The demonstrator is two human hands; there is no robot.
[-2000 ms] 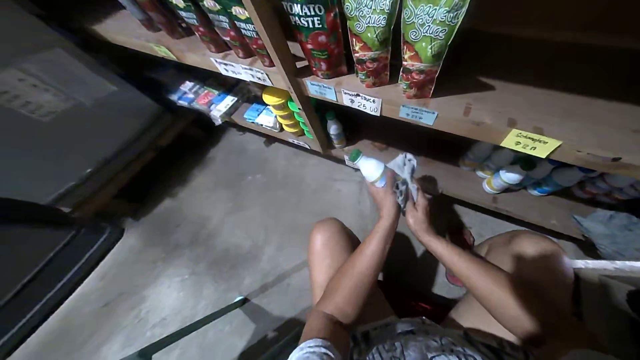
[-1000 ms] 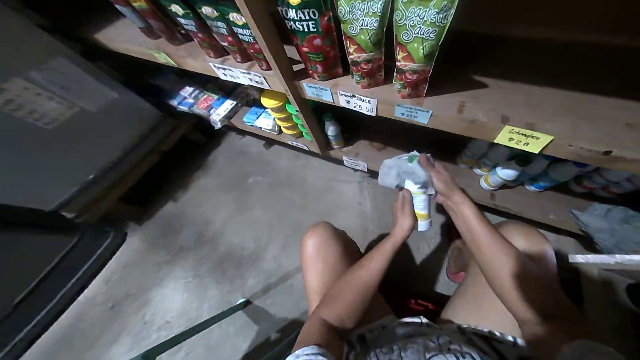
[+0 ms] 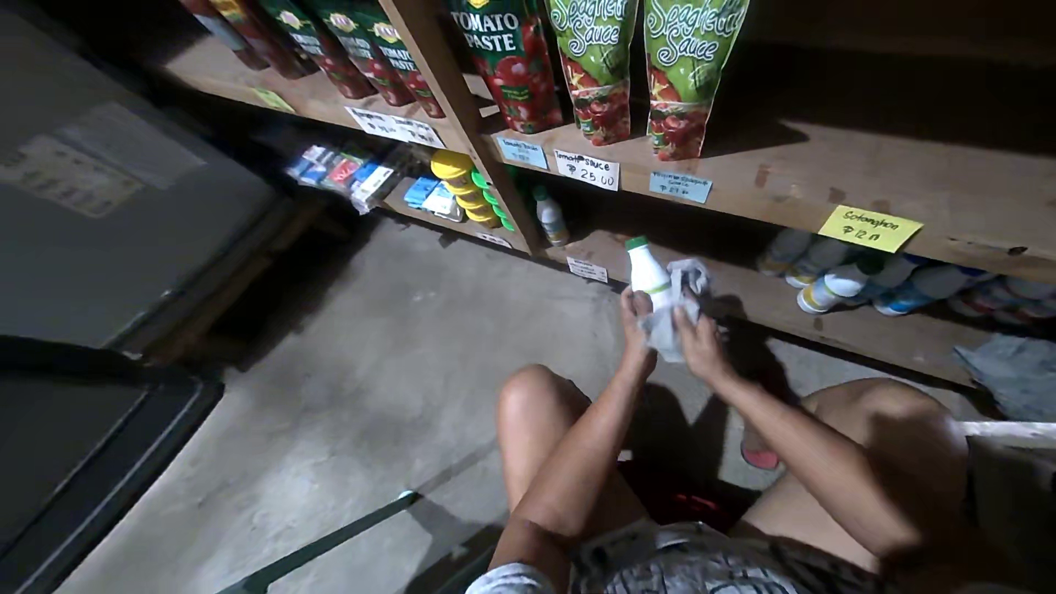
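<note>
A white plastic bottle with a green cap [image 3: 647,268] stands nearly upright between my hands, its cap end toward the shelf. My left hand [image 3: 637,323] grips its lower part. My right hand [image 3: 701,340] holds a grey cloth [image 3: 667,328] against the bottle's side and base, and the cloth covers the base. Just beyond, a similar bottle with a dark green cap [image 3: 551,218] is on the low shelf. More white bottles [image 3: 833,287] lie or stand farther right on that shelf.
Above my hands runs a wooden shelf [image 3: 742,186] with spaghetti sauce pouches [image 3: 601,74] and a tomato paste pouch [image 3: 516,74]. Yellow-lidded tubs [image 3: 466,190] sit at the left. A grey crumpled bag [image 3: 1011,375] lies at the right, and a dark cabinet [image 3: 107,165] stands at the left.
A second ago the bottle pointed base toward me with the cloth over its cap end; now the green cap shows and the cloth is around the lower part.
</note>
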